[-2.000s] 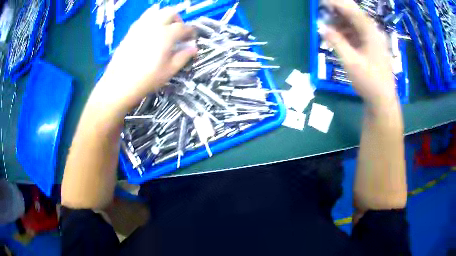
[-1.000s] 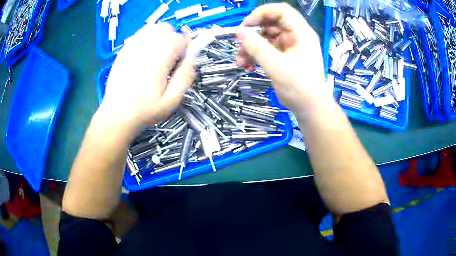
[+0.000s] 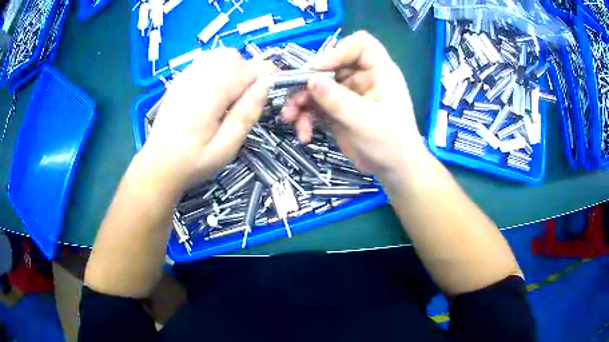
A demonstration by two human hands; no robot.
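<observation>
My right hand holds a short silver cylinder level between thumb and fingers. My left hand is at the cylinder's left end, its fingers closed around that end; what lies inside the fingers is hidden. Both hands are above the centre blue tray, which is piled with assembled cylinders that have thin rods sticking out. The metal tubes lie in the right-hand blue tray.
Beyond the centre tray, another blue tray holds white inserts with rods. A clear plastic bag lies over the right-hand tray's far end. An empty blue tray tilts at the left bench edge. Side trays stand far left and far right.
My right hand has come from the right-hand tray to my left hand above the centre tray. Over the last second both hands moved slightly nearer, and the cylinder between them shows more clearly.
</observation>
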